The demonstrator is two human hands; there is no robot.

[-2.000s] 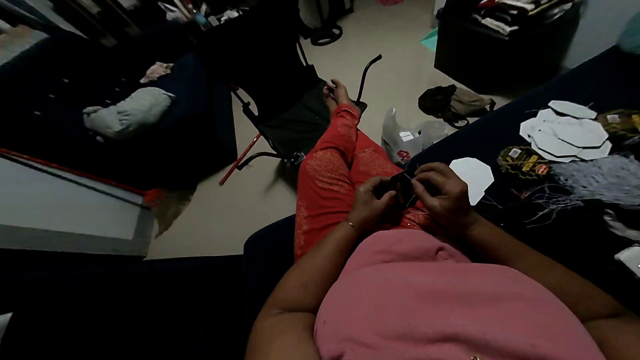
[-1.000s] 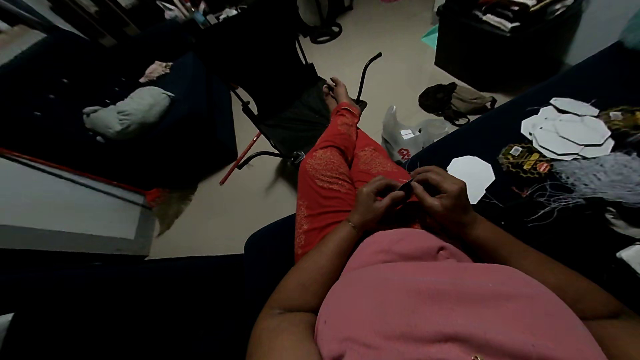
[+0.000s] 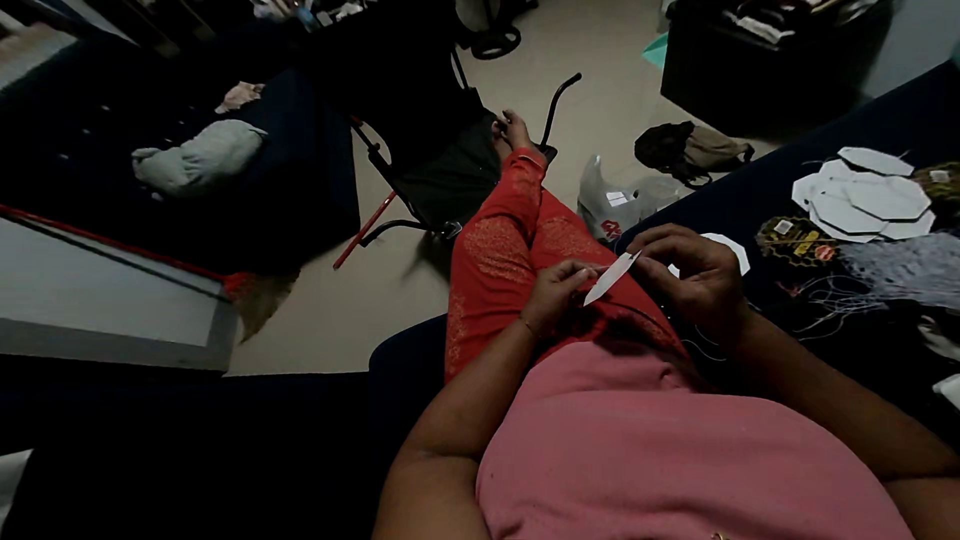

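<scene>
Over my lap, my left hand (image 3: 556, 294) pinches the lower left side of a small white piece, seen nearly edge-on (image 3: 611, 279). My right hand (image 3: 691, 274) has its thumb and forefinger at the upper right tip of that piece. A thin pale thread (image 3: 701, 346) hangs below my right hand. Behind that hand, a white many-sided card (image 3: 731, 251) lies on the dark seat, partly hidden. To its right are a round patterned packet with writing (image 3: 796, 240), a pile of white many-sided cards (image 3: 862, 196) and a tangle of pale grey thread (image 3: 904, 266).
My legs in red trousers (image 3: 499, 247) stretch onto a dark folding chair (image 3: 450, 169). A plastic bag (image 3: 600, 199) and a dark and brown bag (image 3: 694, 148) lie on the floor. A grey cloth bundle (image 3: 201, 157) rests on a dark blue sofa at left.
The white piece between my hands now shows its pale face; earlier something dark showed there. My right hand has turned and its fingers have spread.
</scene>
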